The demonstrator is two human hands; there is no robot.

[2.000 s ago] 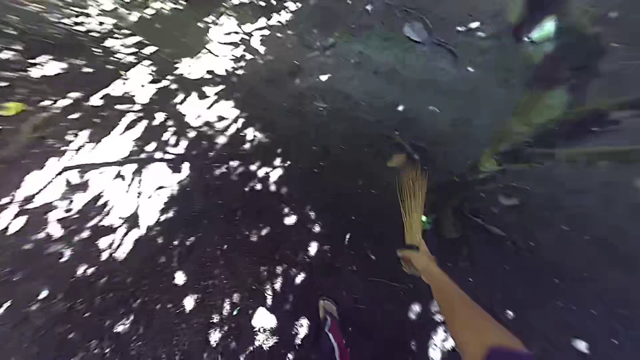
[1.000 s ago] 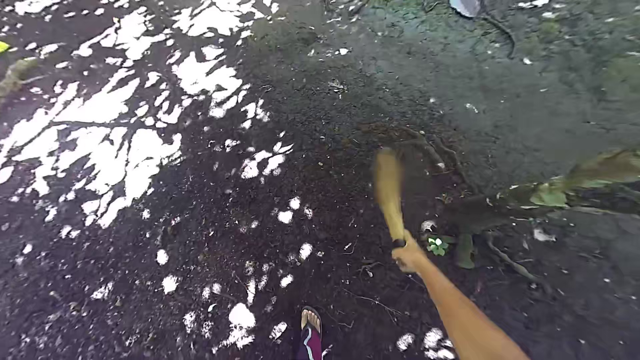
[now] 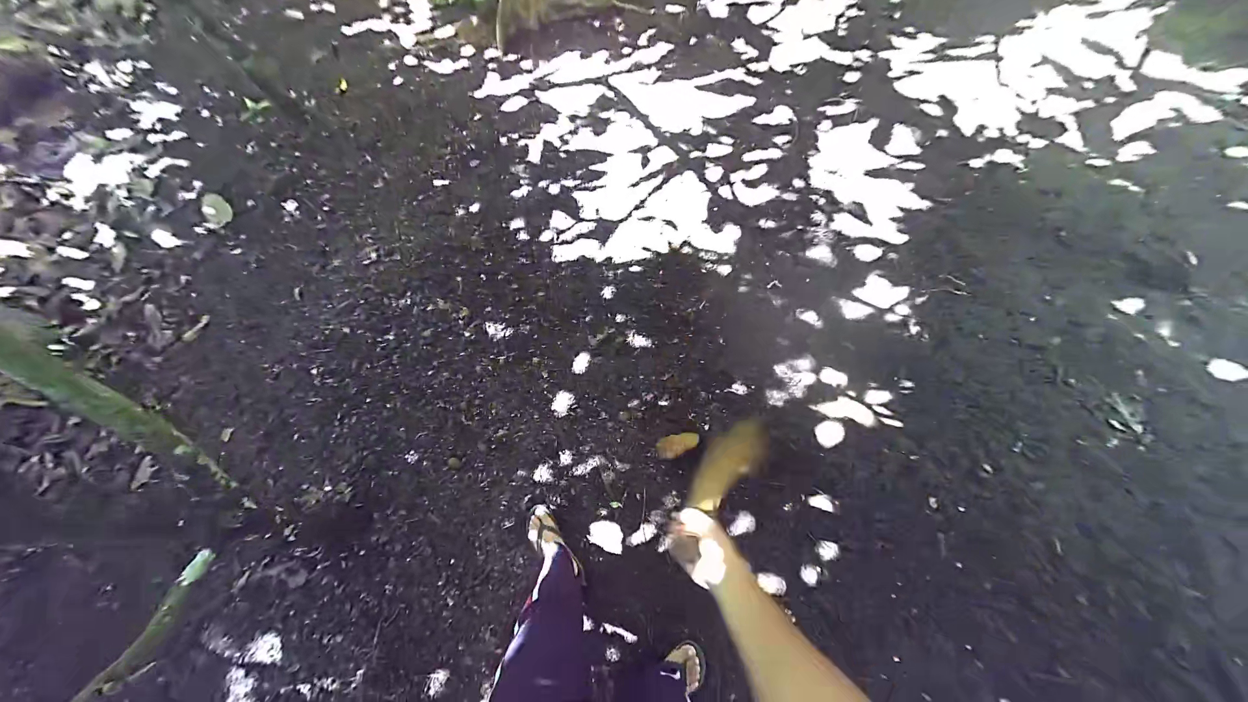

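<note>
My right hand (image 3: 698, 548), low and right of centre, is closed around the bound end of a short hand broom of thin stiff straws (image 3: 729, 463). The broom's bristles point up and to the right over the dark soil and are blurred. A yellow-brown leaf (image 3: 678, 446) lies on the ground just left of the bristles. My left hand is outside the view.
My sandalled feet (image 3: 544, 528) and dark trouser legs are at the bottom. A mossy root or branch (image 3: 97, 398) reaches in from the left, with a shorter one (image 3: 156, 624) below it. Leaf litter (image 3: 146, 322) covers the left side. Sunlight patches the dirt.
The view has swung far to the left; the mossy branch at the right is gone and leaf litter shows at the left. The broom stays in my right hand. Both feet show now.
</note>
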